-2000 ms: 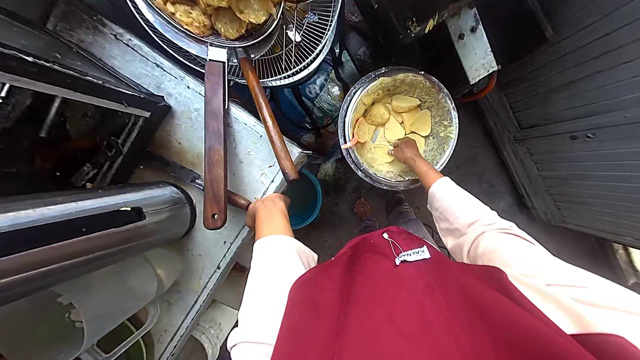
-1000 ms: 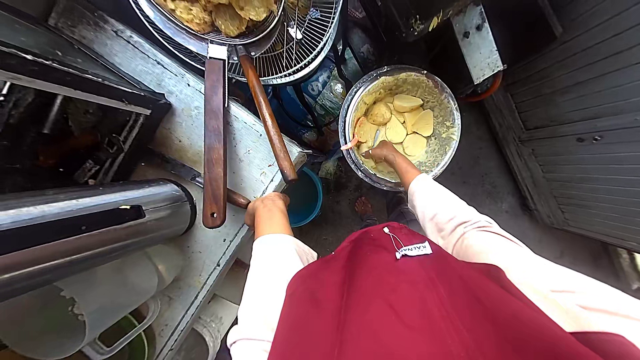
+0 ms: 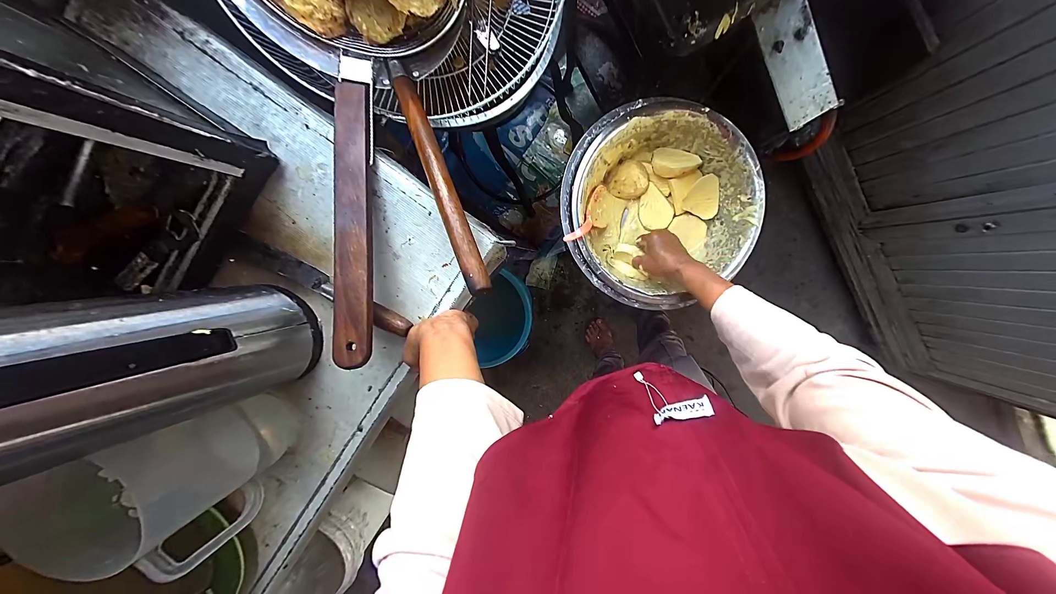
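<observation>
A metal pot (image 3: pixel 749 216) stands low at the upper right, its inside smeared with yellow batter and holding several pale yellow slices (image 3: pixel 657 206). My right hand (image 3: pixel 662 257) is down among the slices at the pot's near side; its fingertips are hidden, so whether it grips one cannot be told. My left hand (image 3: pixel 443 334) rests at the edge of the worn counter (image 3: pixel 330 412), closed around the end of a wooden handle (image 3: pixel 391 319). An orange-pink handle (image 3: pixel 579 231) sticks out over the pot's left rim.
Two long-handled strainers with fried pieces (image 3: pixel 378 18) sit on a round wire rack (image 3: pixel 516 66); their wooden handles (image 3: pixel 353 223) reach over the counter. A blue bucket (image 3: pixel 528 318) is below the counter's edge. A steel cylinder (image 3: pixel 272 338) and a clear plastic container (image 3: pixel 190 470) lie left.
Between the first two frames my right hand moved left within the pot; it has since stayed near the pot's near side. My left hand has kept its place at the wooden handle.
</observation>
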